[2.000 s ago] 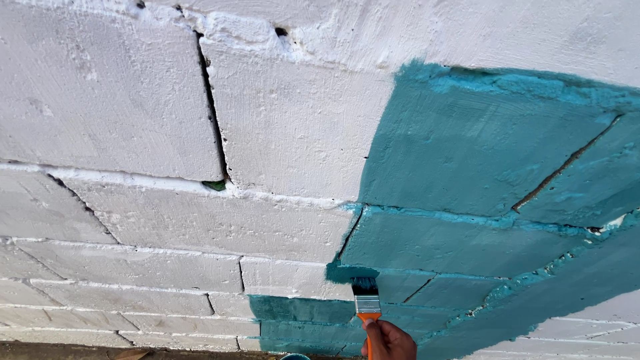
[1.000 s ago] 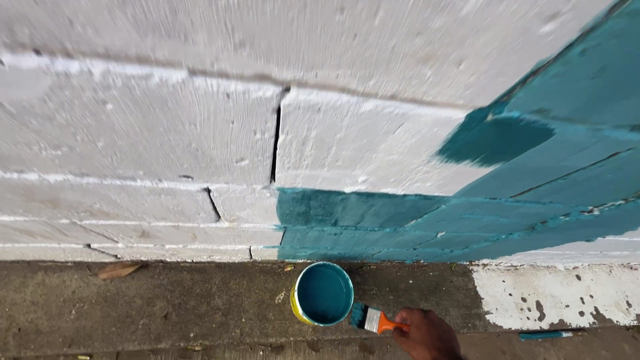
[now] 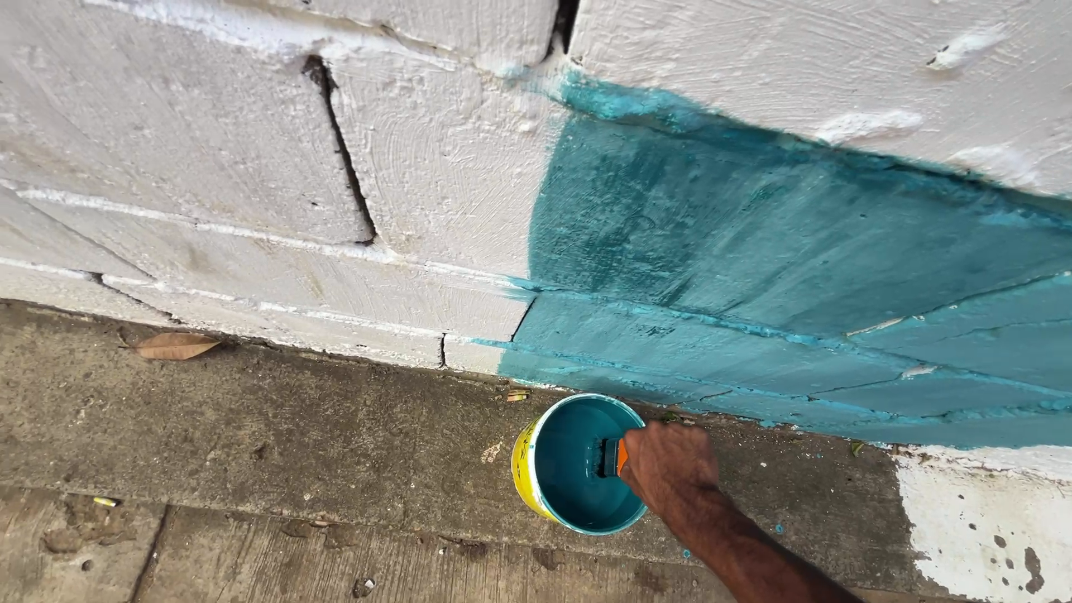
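My right hand [image 3: 672,469] grips the orange handle of a paintbrush [image 3: 613,458] over a yellow paint bucket [image 3: 523,473] with a white rim. The bristles are inside the bucket, at the teal paint [image 3: 578,494]; how deep they dip I cannot tell. Beside the bucket rises a block wall, white on the left [image 3: 444,176] and teal on the right [image 3: 720,226], with brush streaks in the teal. My left hand is out of view.
The bucket stands on a rough concrete ledge [image 3: 335,444] along the wall's foot. A dry brown leaf [image 3: 177,346] lies at the left by the wall. White paint [image 3: 997,519] covers the ledge at the right. Dark open joints run between several blocks.
My right hand with the brush has come down from the wall to the bucket, and the bristles have moved from beside its rim to inside it. The view has tilted down and come nearer.
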